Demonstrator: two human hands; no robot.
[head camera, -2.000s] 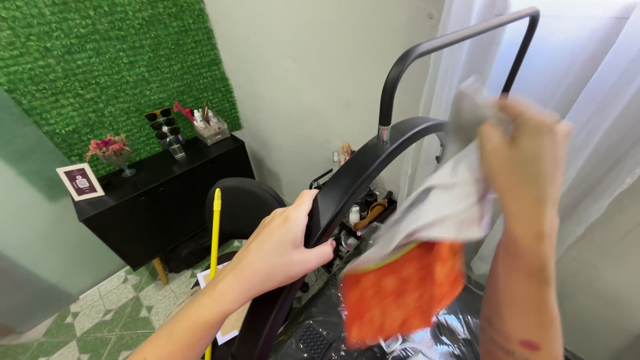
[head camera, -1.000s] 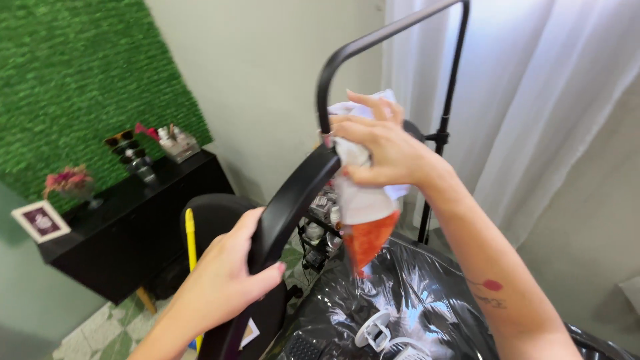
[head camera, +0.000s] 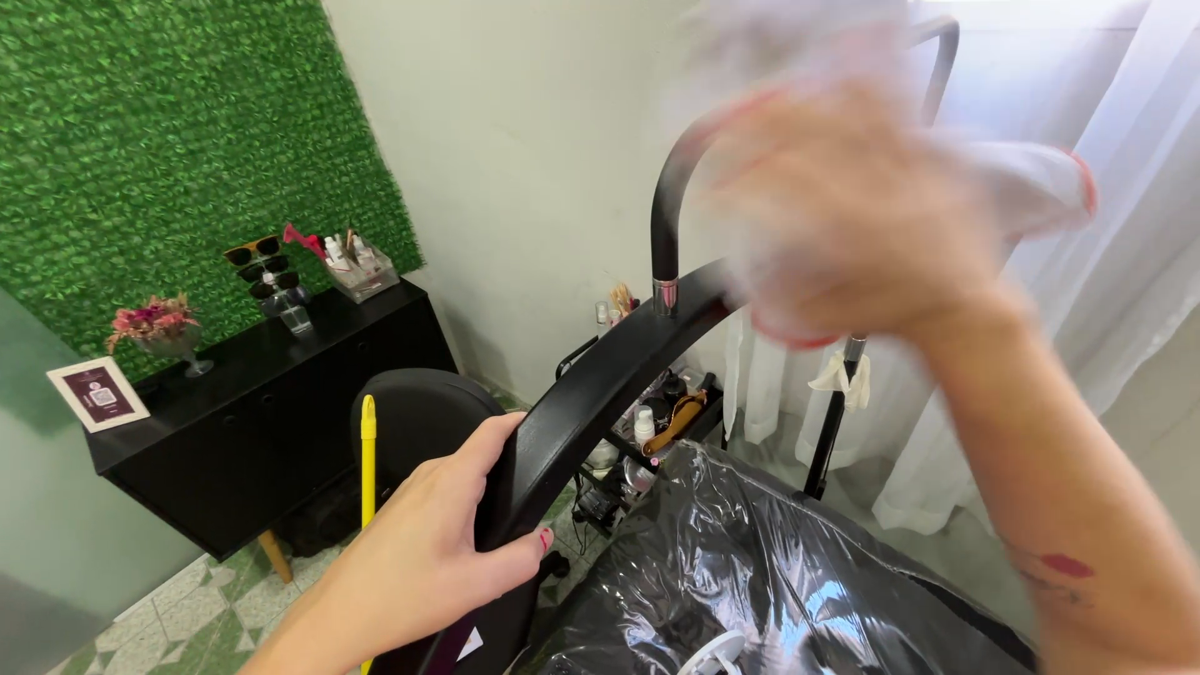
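Note:
My left hand (head camera: 422, 544) grips the lower part of a curved black arm (head camera: 600, 394), thumb on its near side. A thinner black tubular handle (head camera: 667, 216) rises from this arm at a metal collar. My right hand (head camera: 844, 206), strongly blurred, holds a whitish cloth with red edging (head camera: 1041, 183) at the upper right, in front of the handle and the arm's far end. Whether the cloth touches the arm cannot be told. Beneath lies a surface wrapped in shiny black plastic (head camera: 750, 562), with a white plastic piece (head camera: 714, 652) at the bottom edge.
At left, a black cabinet (head camera: 262, 431) carries a framed card, flowers, sunglasses and a clear holder. A yellow pole (head camera: 368, 469) stands beside a black round-backed seat (head camera: 422, 412). Behind the arm is a cart (head camera: 694, 412) with bottles and a brush. White curtains (head camera: 1125, 281) hang at right.
The cloth was wrapped about the arm near the handle's base; my right hand has since moved up and away from there with it. My left hand stays on the arm.

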